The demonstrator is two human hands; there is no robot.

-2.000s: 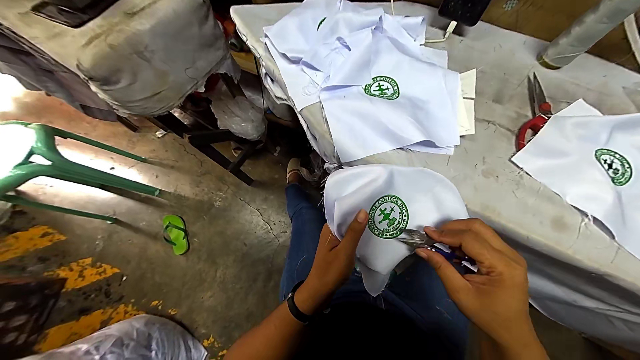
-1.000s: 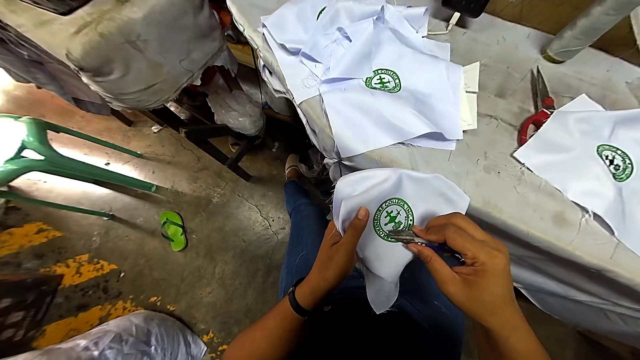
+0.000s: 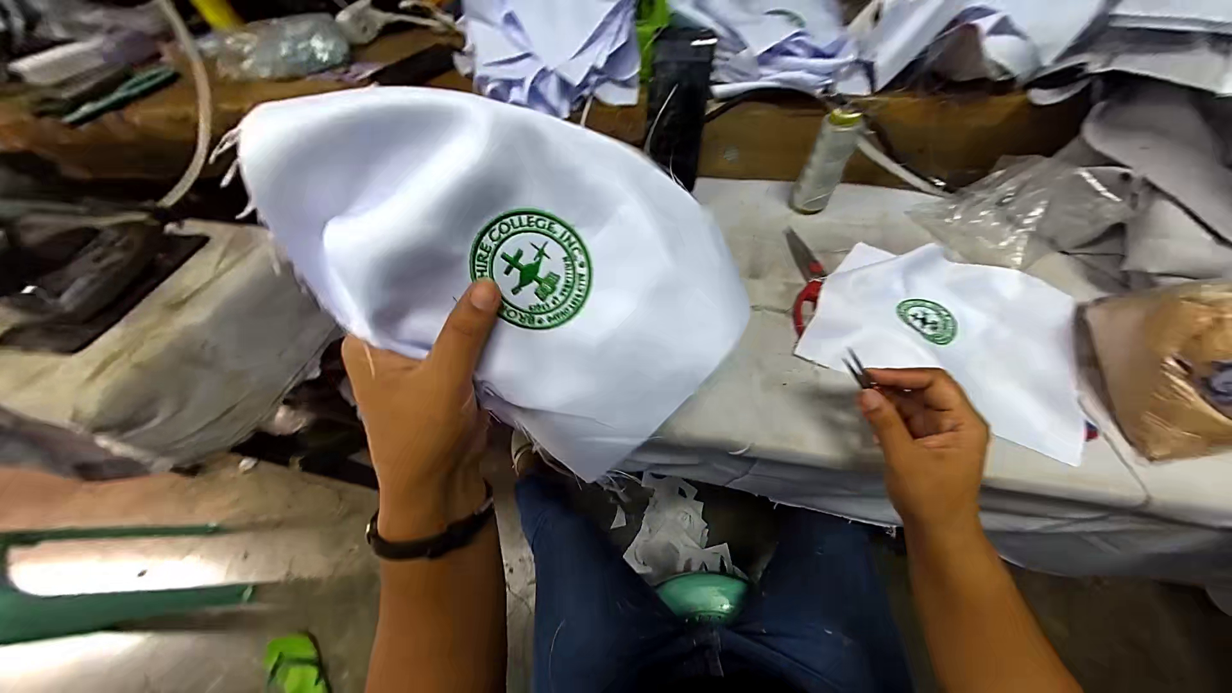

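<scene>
My left hand holds up a white fabric piece, its thumb pressed on the edge of a round green embroidered emblem. Loose threads hang from the cloth's left edge. My right hand grips small thread snips, points up, apart from the held cloth. Just behind those points, another white fabric piece with a similar emblem lies on the cloth-covered table. Red-handled scissors lie partly under that piece, blades showing.
A thread cone stands near the table's back. Clear plastic and a brown wrapped bundle are at right. White fabric stacks sit on the shelf behind. Below are a green stool and a green slipper.
My left hand has raised the emblem cloth from near my lap. My right hand, with the snips, has moved away from the emblem to the right. The view has shifted strongly.
</scene>
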